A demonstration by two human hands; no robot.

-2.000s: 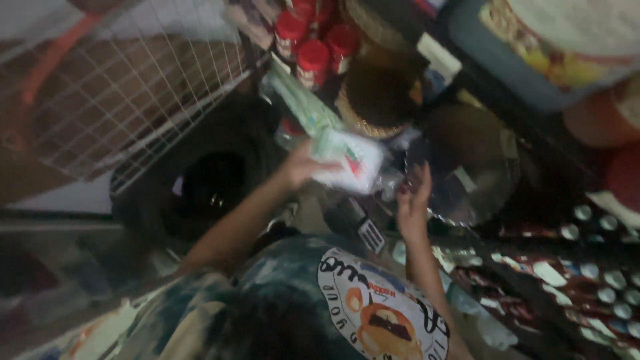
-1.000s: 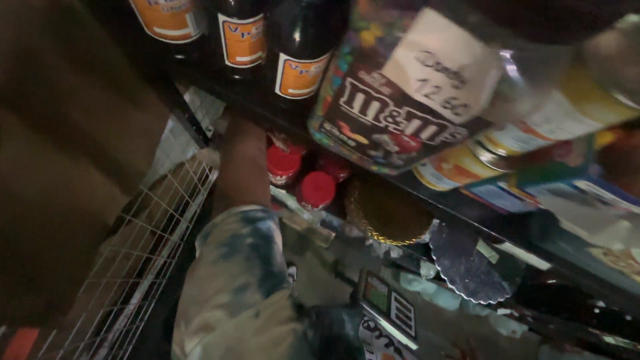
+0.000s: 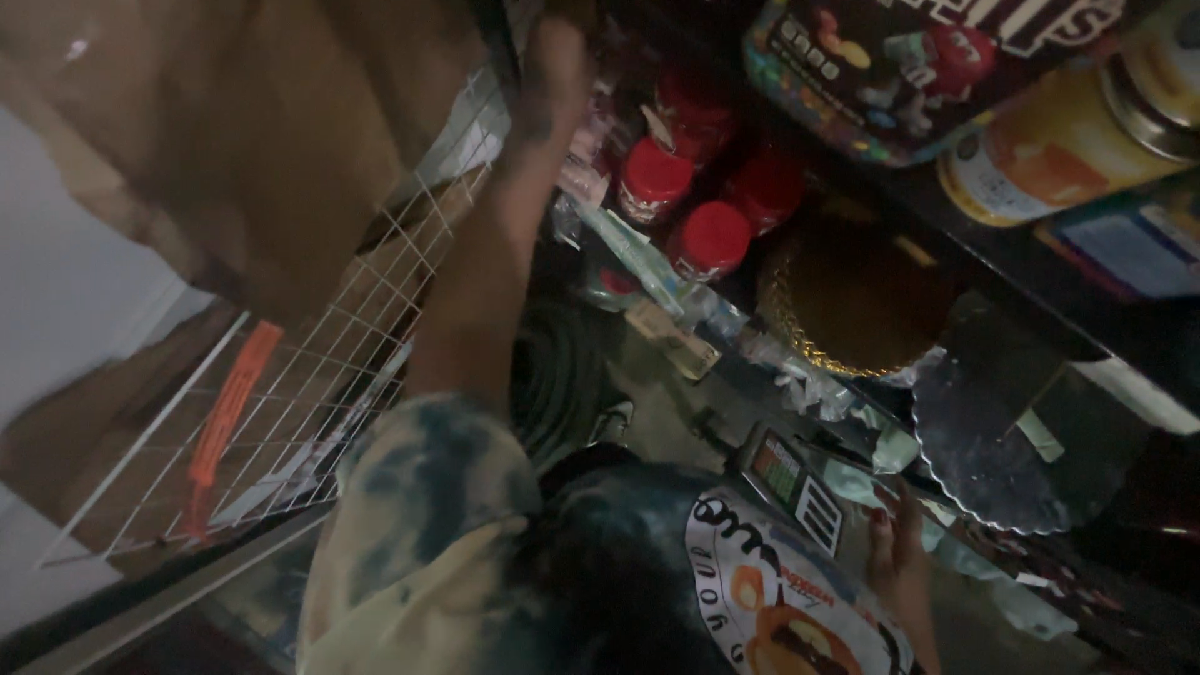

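My left arm stretches up along the white wire grid, and my left hand (image 3: 553, 70) is near the top, dim and blurred. Its fingers run into shadow, so what it touches cannot be told. Low on the right, my right hand (image 3: 895, 534) hangs beside the shelf edge, by plastic bags (image 3: 895, 448); its grip is unclear. Jars with red lids (image 3: 712, 239) stand on the shelf right of my left forearm. A gold round cake board (image 3: 853, 291) and a dark scalloped one (image 3: 1031, 431) lie further right.
A white wire grid (image 3: 375, 314) with an orange strip (image 3: 230, 412) is on the left, below brown paper (image 3: 253, 141). An M&M's container (image 3: 900, 75) and a yellow can (image 3: 1041, 155) occupy the upper shelf. A device with a labelled face (image 3: 792, 483) is near my shirt.
Two seconds ago both hands were near a white and green packet before the shelf; it is no longer visible. My left arm has since reached up beside the grid. The view has shifted strongly.
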